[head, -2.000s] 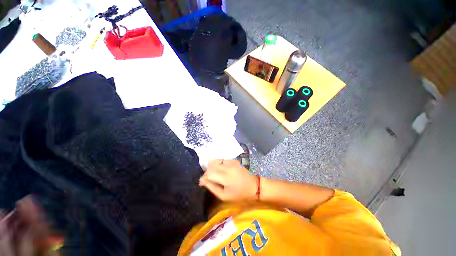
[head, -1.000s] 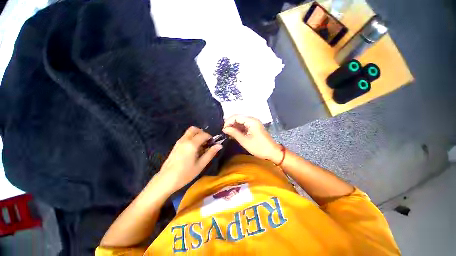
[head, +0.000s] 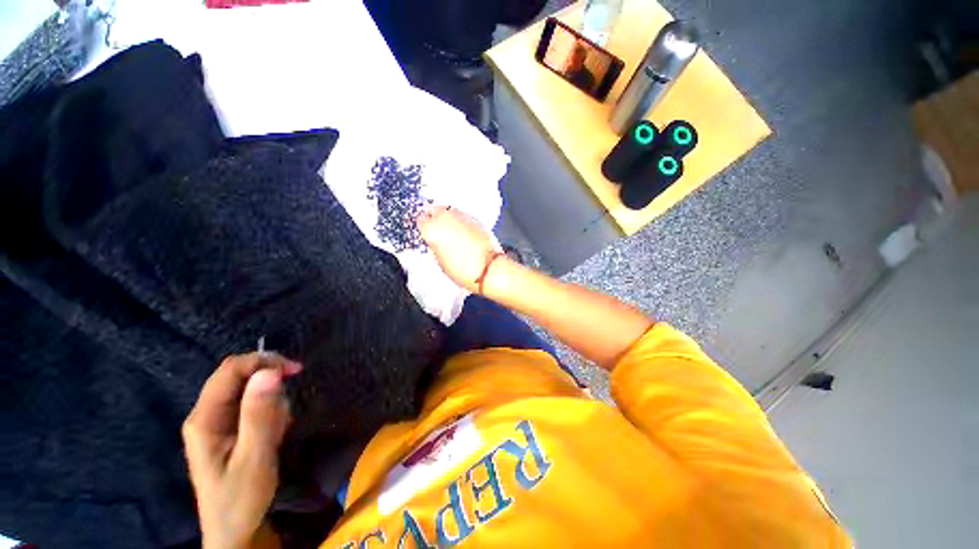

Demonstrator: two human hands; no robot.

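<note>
A black woolly garment [head: 215, 236] covers the table edge and my lap. My left hand [head: 242, 424] is raised over the garment at lower left, fingers pinched on a thin pale object [head: 261, 345], perhaps a needle. My right hand [head: 459, 247] is at the right edge of the pile of tiny black pieces [head: 395, 198], fingertips down at the pieces. Whether it grips a piece cannot be seen. The pile lies on a white ragged-edged sheet [head: 467, 150]. No thread can be made out.
At the upper right, a pale-wood stand [head: 719, 145] holds a smartphone [head: 580, 59], a metal flask [head: 657, 75], a clear bottle [head: 603, 15] and black spools [head: 649, 163] with green rings. A red object [head: 252, 2] is cut off at the top edge. Dark cloth [head: 446, 27] lies beyond the table.
A second ago both hands were together at the garment's edge. Since then my right hand has moved out to the pile and my left hand has moved left over the garment. The view has shifted.
</note>
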